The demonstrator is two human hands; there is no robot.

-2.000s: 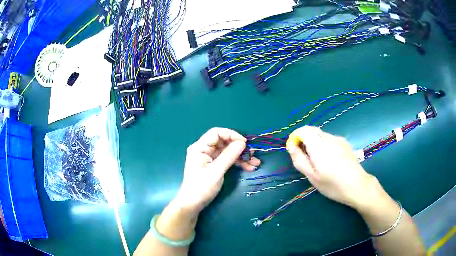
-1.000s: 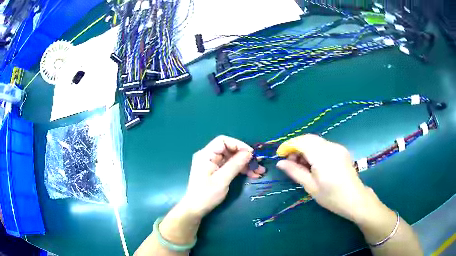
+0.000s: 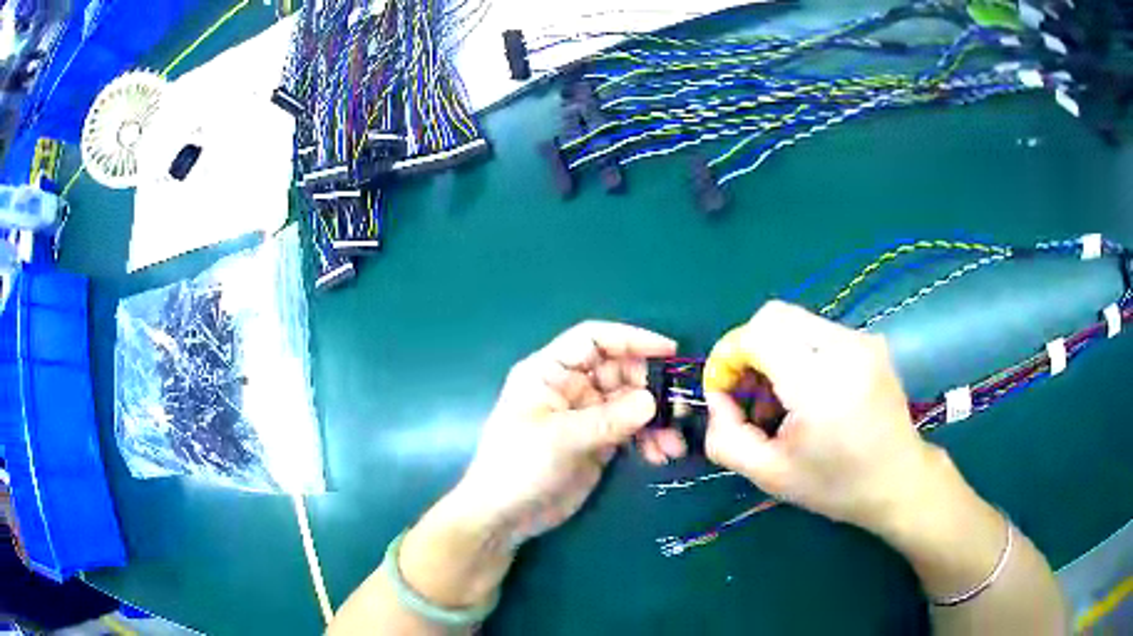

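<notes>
My left hand (image 3: 578, 422) pinches a black connector housing (image 3: 659, 391) between thumb and fingers. Several thin wires run from its right side to my right hand (image 3: 814, 429), which wears a yellow-orange finger cot and grips wires close to the housing. Which wire it grips is hidden by the fingers. The labelled harness branch (image 3: 1004, 380) extends right from behind my right hand. The twisted-pair branch (image 3: 897, 256) curves above it. Loose wire ends (image 3: 675, 544) lie below my hands.
Blue-yellow harnesses (image 3: 758, 93) lie at the top right, a purple-yellow harness pile (image 3: 379, 99) at the top left. A bag of small black parts (image 3: 205, 379), a white sheet (image 3: 224, 149) with a black part, a slotted disc (image 3: 124, 128) and a blue bin (image 3: 62, 422) are left.
The bench view has shifted slightly. My left hand has turned the housing so it shows more clearly, upright between the fingers. My right hand stays close to it at the wires.
</notes>
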